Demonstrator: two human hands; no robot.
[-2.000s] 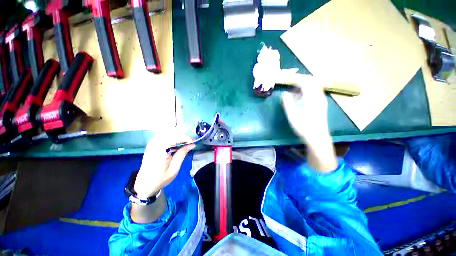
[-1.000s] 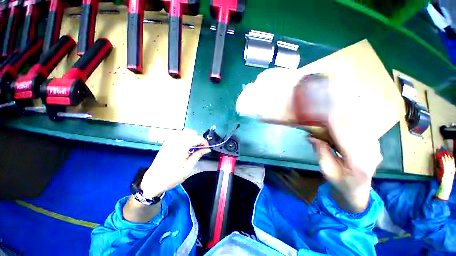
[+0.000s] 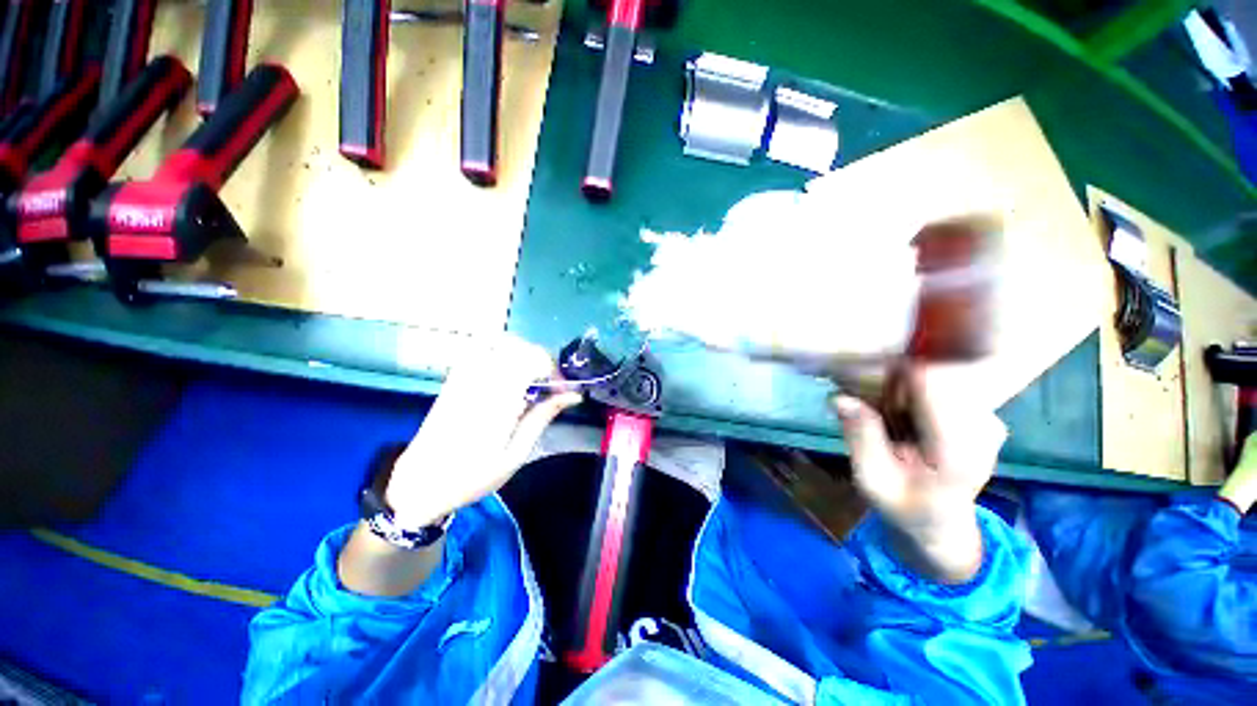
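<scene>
A red-and-black tool point(image 3: 612, 538) points from the bench edge down over my lap, its dark head at the edge. A thin bent metal cover point(image 3: 596, 382) lies against the head, seen nearly edge-on. My left hand point(image 3: 485, 425) pinches the cover's left end between thumb and fingers. My right hand point(image 3: 926, 476) grips the handle of a mallet point(image 3: 954, 287) raised right of the head. The mallet is blurred, with a reddish-brown end and a white smear to its left.
Several red-and-black tools point(image 3: 361, 86) lie on cardboard point(image 3: 400, 262) at the left. Spare silver covers point(image 3: 727, 111) lie on the green bench point(image 3: 565, 262). Tilted cardboard point(image 3: 1020, 166) is at the right; beyond it are curved silver parts point(image 3: 1147, 324) and another person's blue sleeve point(image 3: 1199, 586).
The mallet went from beside the bench surface to a raised, blurred position near the camera. My left hand still pinches the cover at the tool head. The view has shifted.
</scene>
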